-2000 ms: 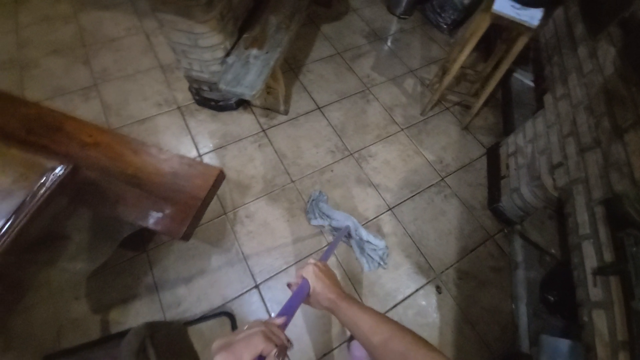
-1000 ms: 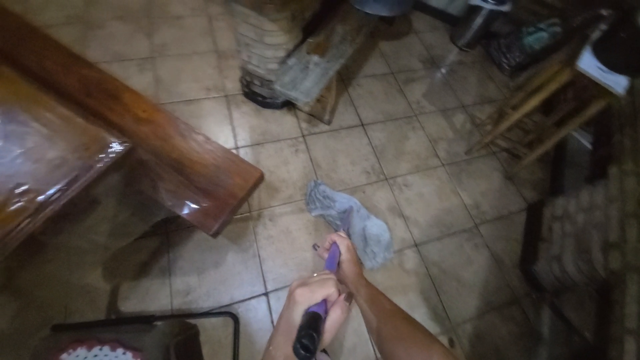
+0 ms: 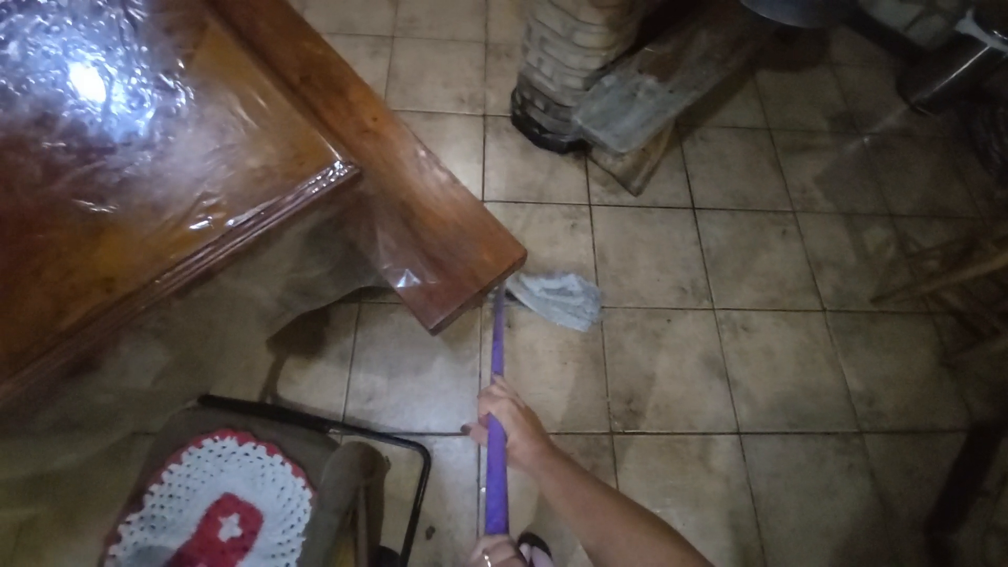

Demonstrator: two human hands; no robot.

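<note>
A purple pole (image 3: 495,472) runs up the middle of the view toward a grey cloth (image 3: 561,299) on the tiled floor. My right hand (image 3: 510,421) is closed around the pole partway along. At the bottom edge my left hand (image 3: 498,551), with a ring on one finger, grips it lower down and is only partly in view. The cloth lies beside the corner of the wooden bench (image 3: 465,252), which hides its left part and the far end of the pole.
A table covered in clear plastic (image 3: 260,134) fills the upper left. A chair with a crocheted red and white cover (image 3: 268,472) and a black metal bar (image 3: 409,445) stands lower left. A brick-patterned pillar (image 3: 571,63) and a worn board (image 3: 654,102) are ahead; a wooden stool (image 3: 953,276) is at right.
The cloth on the pole's end has moved left, from the open tiles to beside the wooden corner. My hands, close together one second ago, are now farther apart on the pole. The view has shifted left.
</note>
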